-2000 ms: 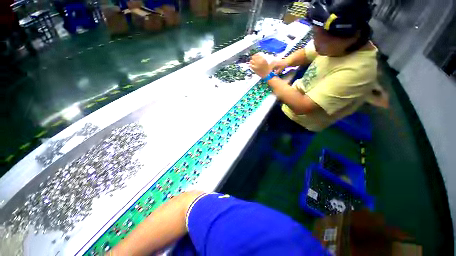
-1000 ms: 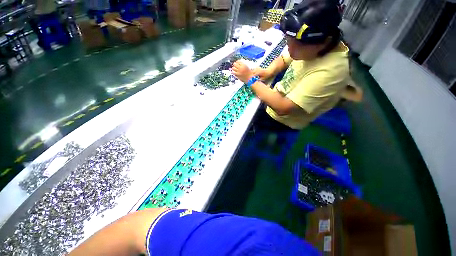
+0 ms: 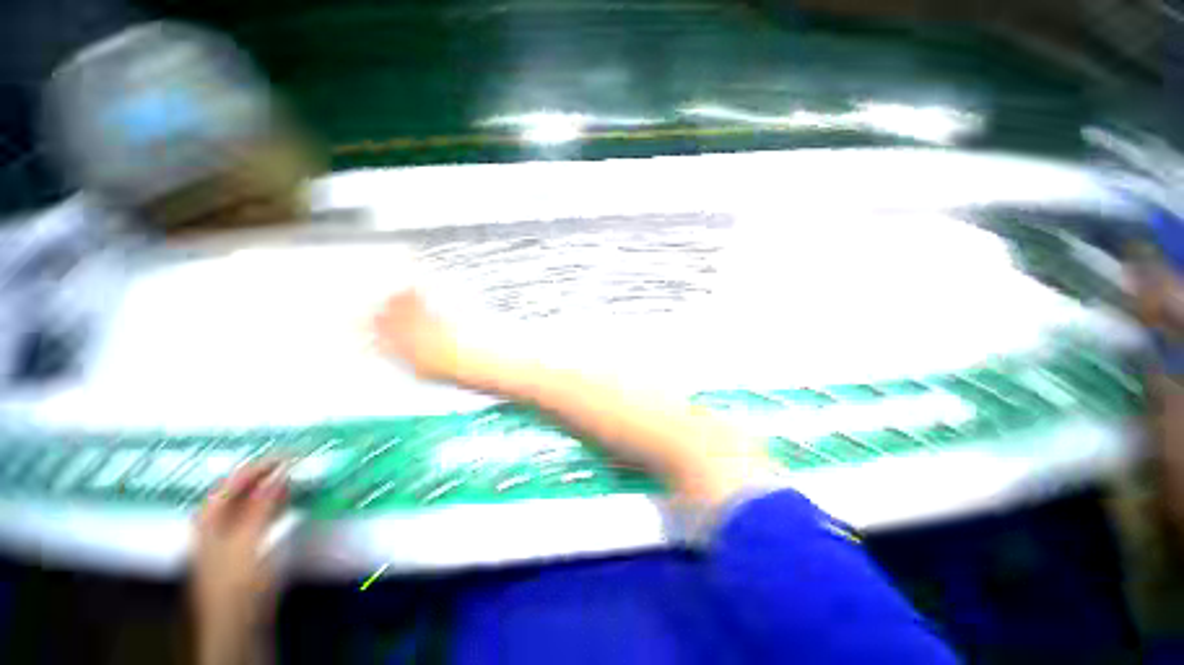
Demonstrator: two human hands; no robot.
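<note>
The frame is strongly blurred. A long green strip of circuit boards runs along the near edge of the white bench. A heap of silver components lies behind it, smeared by motion. My right hand reaches over the boards to the white area left of the silver heap; its fingers and anything in them cannot be made out. My left hand is at the bench's near edge, over the boards' front side at the left; its fingers point up, and whether they hold anything cannot be told.
A round white desk fan with a pale blue hub stands behind the bench at the left, a brown box beside it. A dark green heap lies at the right. Another person's arm shows at the right edge.
The view has swung left, bringing the fan, my left hand and my whole right forearm into the picture. The neighbouring person has moved to the right edge.
</note>
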